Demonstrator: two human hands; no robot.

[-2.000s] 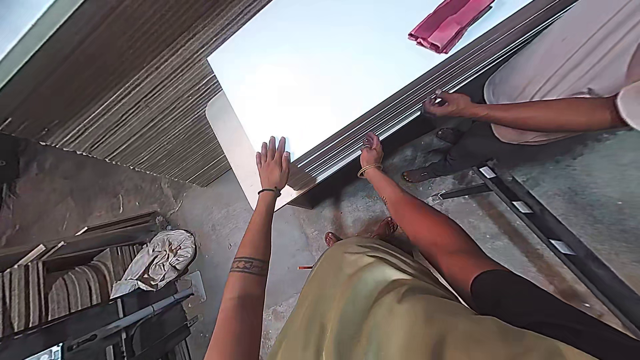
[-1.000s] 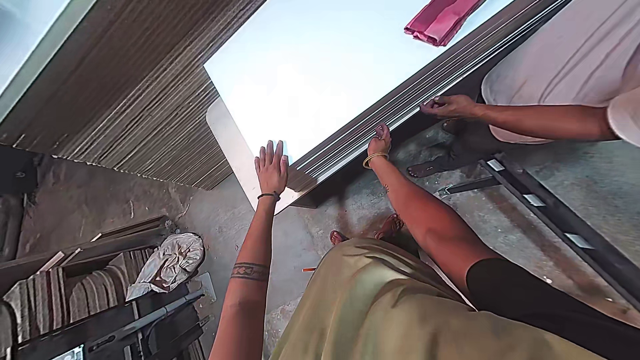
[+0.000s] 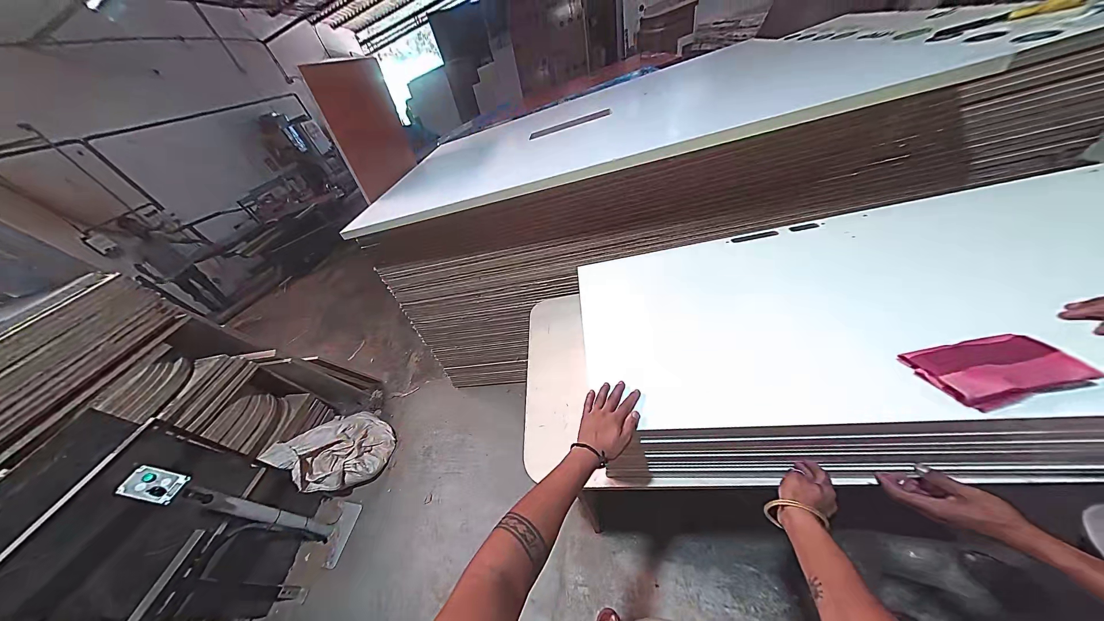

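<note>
A stack of white-faced boards (image 3: 776, 345) lies on a table with a rounded corner (image 3: 552, 414). My left hand (image 3: 611, 423), fingers spread, rests on the end of the stack at its near left corner. At the front edge, low on the stack, my right hand (image 3: 807, 488) has its fingers curled against the lowest boards; whether it grips one is hard to tell. A folded pink cloth (image 3: 1000, 369) lies on the top board at the right.
A co-worker's hand (image 3: 957, 504) touches the front edge right of mine; another hand (image 3: 1085, 312) shows at the right. Behind stands a taller board stack (image 3: 655, 129). At lower left are a control box (image 3: 153, 485), a crumpled sack (image 3: 345, 450) and curved wooden pieces (image 3: 267, 418).
The view has swung up and now takes in the room behind the stacks. My left hand stays at the stack's corner and my right hand at its front edge.
</note>
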